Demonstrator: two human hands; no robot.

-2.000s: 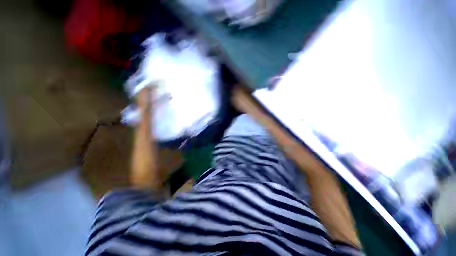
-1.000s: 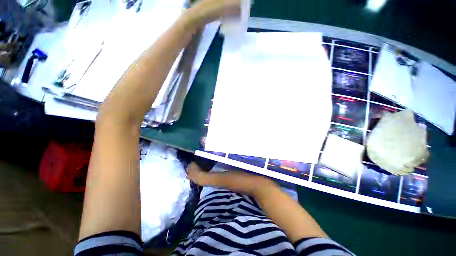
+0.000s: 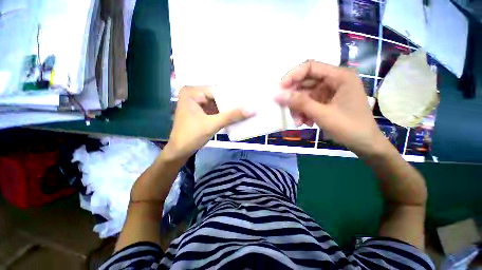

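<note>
My left hand (image 3: pixel 198 116) holds a small white square pad (image 3: pixel 256 124) by its left side, with the thumb on top. My right hand (image 3: pixel 330 103) pinches the pad's right edge between thumb and fingers. The pad is above the near part of a large white sheet (image 3: pixel 253 42), against which its upper edge is hard to see. The large sheet lies on a dark printed sheet (image 3: pixel 359 52) with white grid lines. Whether a film is lifting from the pad cannot be told.
A thick panel stack (image 3: pixel 108 58) with wired parts stands at left. A cream scrap (image 3: pixel 408 89) and a white panel (image 3: pixel 428 31) lie at right. Below the bench are a white waste heap (image 3: pixel 119 176) and a red bin (image 3: pixel 34 176).
My left hand has come from the upper left, and my right hand has risen from below the bench edge. Both now meet at the small pad. The view has shifted.
</note>
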